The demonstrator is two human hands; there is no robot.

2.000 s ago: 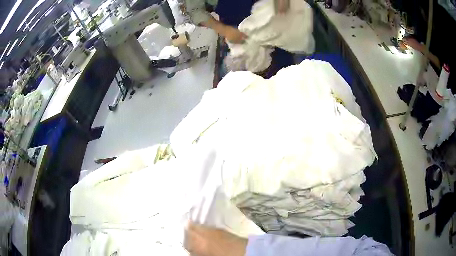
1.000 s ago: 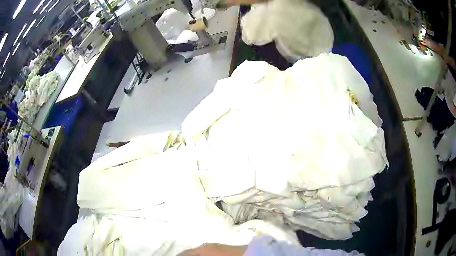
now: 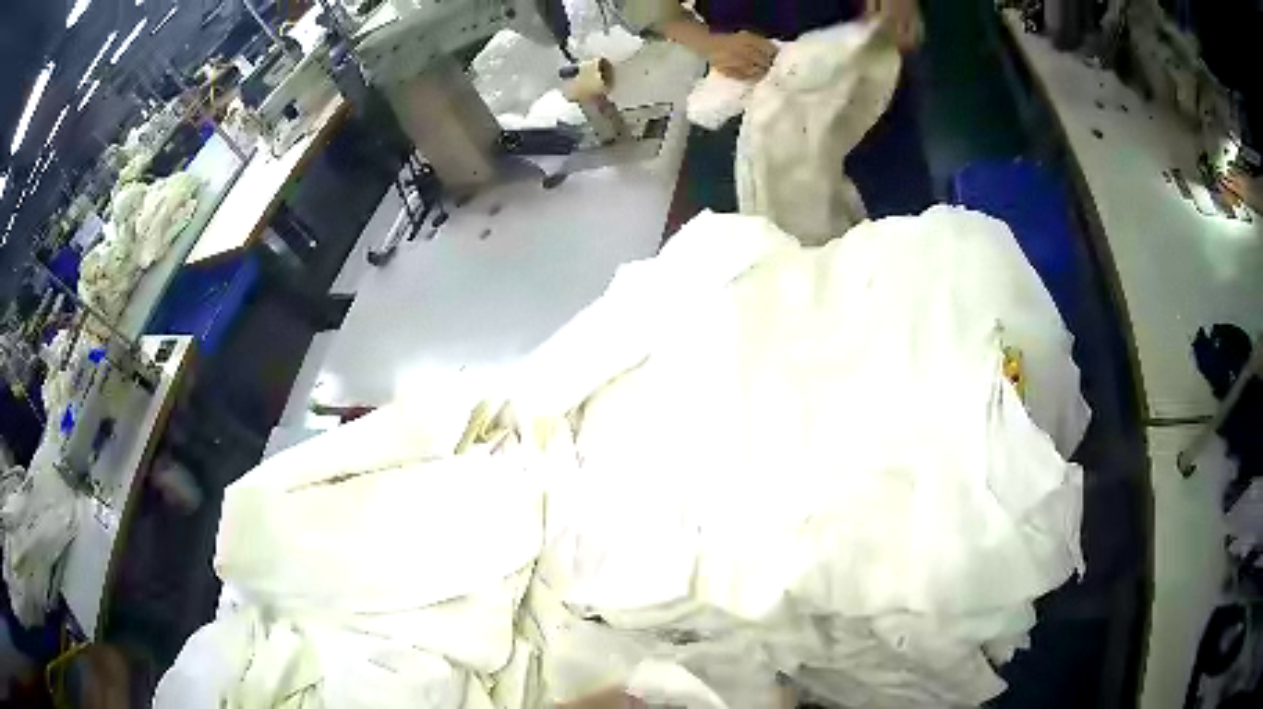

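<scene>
A large heap of white garment pieces fills the middle, with layered, ruffled edges at its lower right. A flatter pile of cream-white pieces adjoins it on the left, with crumpled cloth below. A small yellow-orange item shows at the heap's right side. A sliver of skin, seemingly my right hand, shows at the bottom edge beside a fold of white cloth; its fingers and grip are cut off. My left hand is not in view.
Another person's hands hold a white garment beyond the heap. A sewing machine stands on the white table at upper left. A long white bench with dark scraps runs along the right.
My right hand and its pale sleeve have dropped almost out of the bottom edge. The cloth it held has come down. The other person's garment now hangs lengthwise. The view has shifted slightly.
</scene>
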